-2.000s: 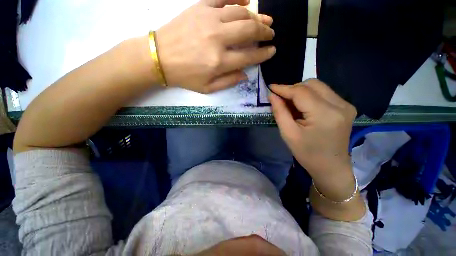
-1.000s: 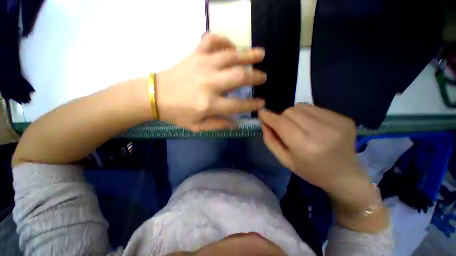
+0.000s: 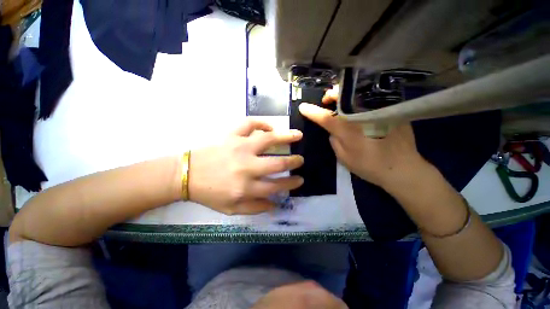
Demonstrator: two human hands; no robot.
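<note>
A narrow black fabric strip point(image 3: 316, 163) lies flat on the white table below the sewing machine head point(image 3: 313, 36), its upper end at the presser foot point(image 3: 297, 92). My left hand point(image 3: 241, 169) lies palm down with fingers spread, fingertips on the strip's left edge. My right hand point(image 3: 374, 145) reaches in from the right, one fingertip on the strip near the presser foot; its other fingers are partly hidden by the machine head. The needle tip cannot be made out. The pale metal needle plate point(image 3: 268, 78) shows left of the strip.
A dark panel pile point(image 3: 386, 205) lies at right, partly under the machine head and over the green table edge point(image 3: 241, 234). Scissors with red and green handles point(image 3: 518, 181) lie far right. Dark cut panels point(image 3: 132, 30) lie at upper left, dark strips point(image 3: 21, 121) at far left.
The view has shifted so the machine head now shows. My right hand has moved from the strip's near end up beside the presser foot. My left hand still rests on the strip's left edge.
</note>
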